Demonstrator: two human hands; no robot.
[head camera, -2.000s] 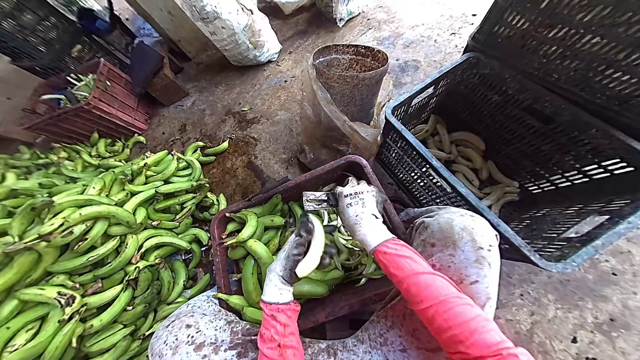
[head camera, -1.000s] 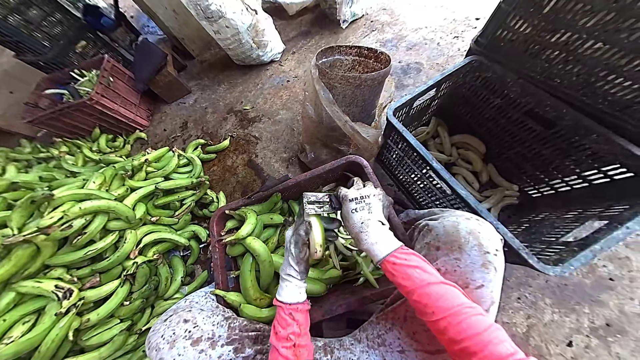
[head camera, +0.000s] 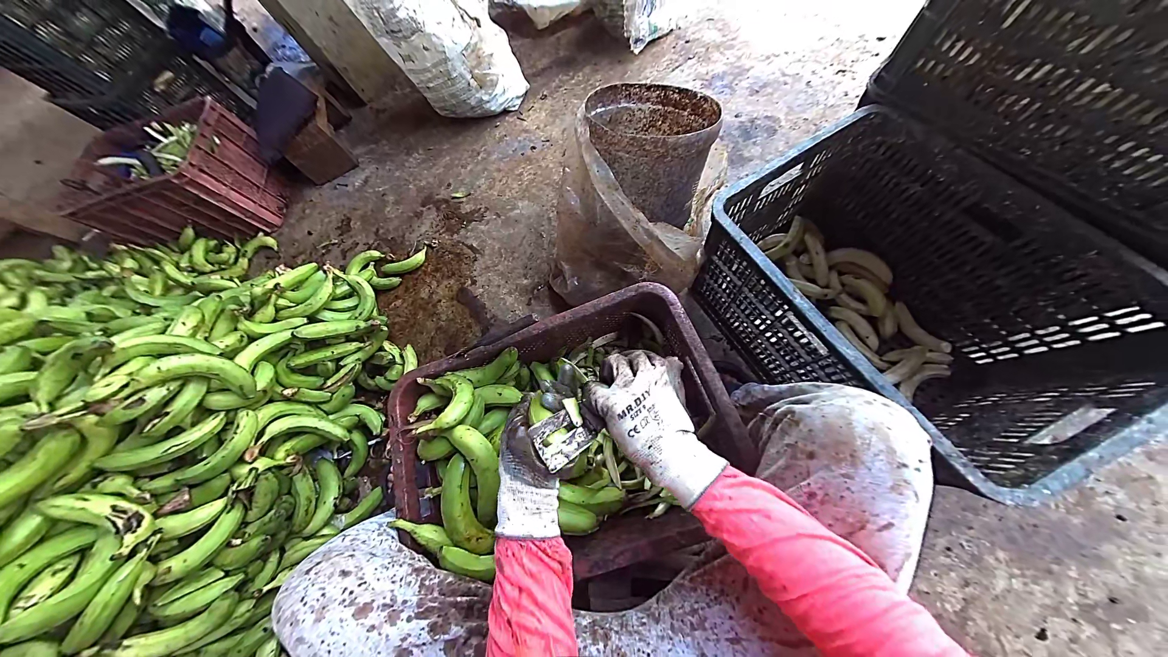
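Note:
My left hand (head camera: 527, 470), in a dirty grey-white glove, grips a partly peeled green plantain (head camera: 573, 412), largely hidden by fingers and tool. Closed around a flat metal blade tool (head camera: 558, 440) is my right hand (head camera: 643, 411), in a white coated glove with print on its back; its handle is hidden. The blade lies across the plantain, close to my left fingers. Both hands are over a dark red plastic crate (head camera: 721, 411) between my legs, which holds green plantains (head camera: 470, 479) and strips of peel (head camera: 610, 461).
A large heap of green plantains (head camera: 201, 438) covers the floor at left. At right, a black crate (head camera: 785, 338) contains peeled plantains (head camera: 858, 292). A bag-wrapped bucket (head camera: 639, 182) stands ahead. Behind are a red crate (head camera: 196, 196) and a white woven sack (head camera: 447, 55).
The blade tool has turned from lying level to a slant, and my right hand has tilted with it. The pale plantain length seen earlier in my left hand is now mostly covered.

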